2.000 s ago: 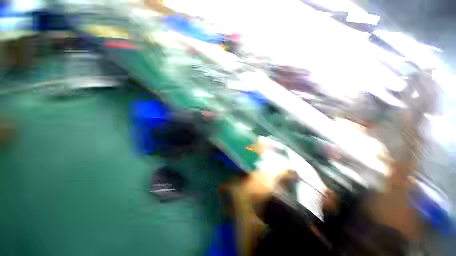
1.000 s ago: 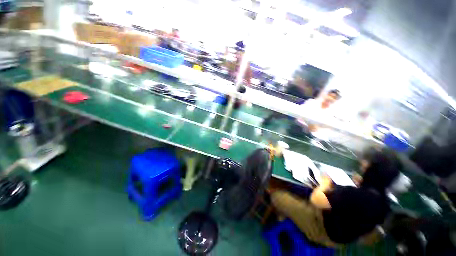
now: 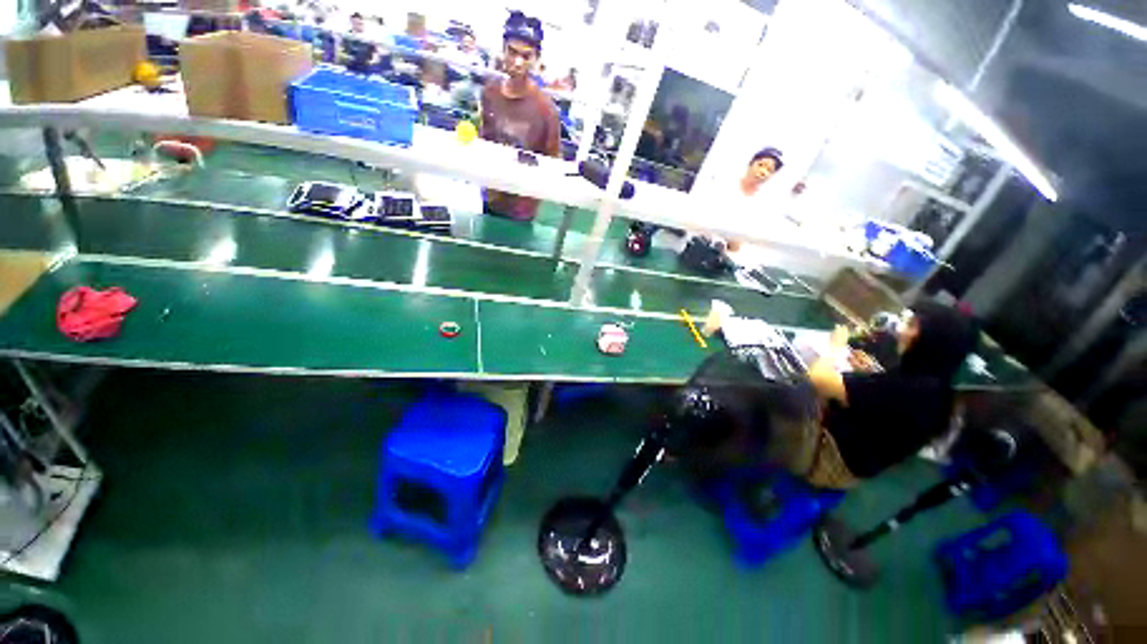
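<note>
Neither of my hands is in the picture. A long green-topped bench [image 3: 377, 346] runs across the view in front of me. A crumpled red cloth [image 3: 94, 312] lies on its left part. A tape roll or small ring [image 3: 449, 330] and a small red-and-white item [image 3: 613, 338] lie farther right. Flat dark panels [image 3: 369, 205] with pale edges lie on the surface behind. A blue plastic stool [image 3: 440, 474] stands on the floor before the bench.
A pedestal fan's round base [image 3: 582, 545] stands on the floor. A person in black [image 3: 899, 409] sits at the bench at right. Two people stand beyond it. Cartons [image 3: 245, 76] and a blue crate [image 3: 354, 106] sit on the white shelf. Another blue crate [image 3: 1002, 565] lies at lower right.
The view has swung and steadied, so the bench now lies nearly level across the picture. The blue stool, fan and seated person appear farther right. My hands show in none of the frames.
</note>
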